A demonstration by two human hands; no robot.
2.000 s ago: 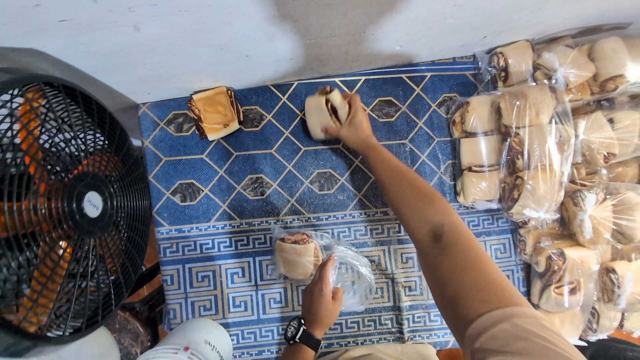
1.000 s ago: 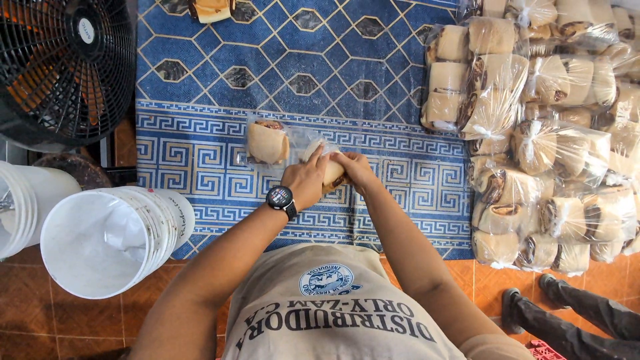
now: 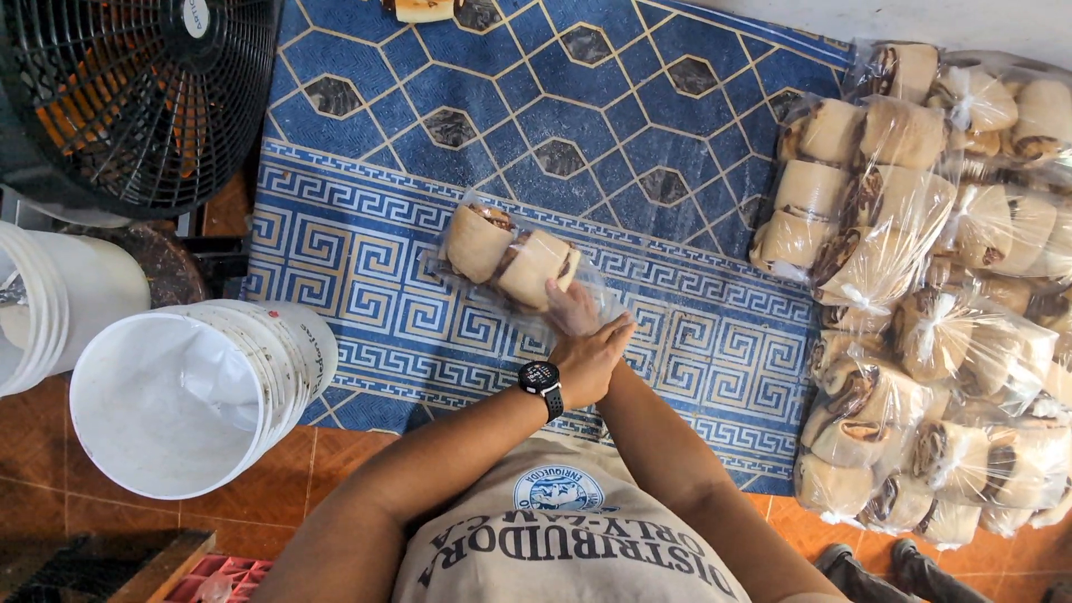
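Two rolled pastries with dark filling lie side by side in a clear plastic bag (image 3: 605, 293) on the patterned blue tablecloth (image 3: 519, 109). My right hand (image 3: 576, 308) reaches inside the bag's mouth, its fingers against the nearer pastry roll (image 3: 533, 268); the farther pastry roll (image 3: 477, 243) lies to its left. My left hand (image 3: 593, 360), with a black watch on the wrist, is at the bag's opening and crosses over my right wrist. The film's edge there is hard to make out. Another pastry (image 3: 423, 8) is cut off by the top edge of the view.
Several bagged pastry rolls (image 3: 896, 209) are piled along the right side. A black fan (image 3: 142, 92) stands at upper left, with white buckets (image 3: 289, 360) below it. A red crate (image 3: 222, 578) is at lower left. Another person's feet (image 3: 904, 557) show at lower right.
My right hand has come from the far side of the cloth, where it held a pastry, to the bag. The bag held one pastry at first and now holds two. The view has shifted.
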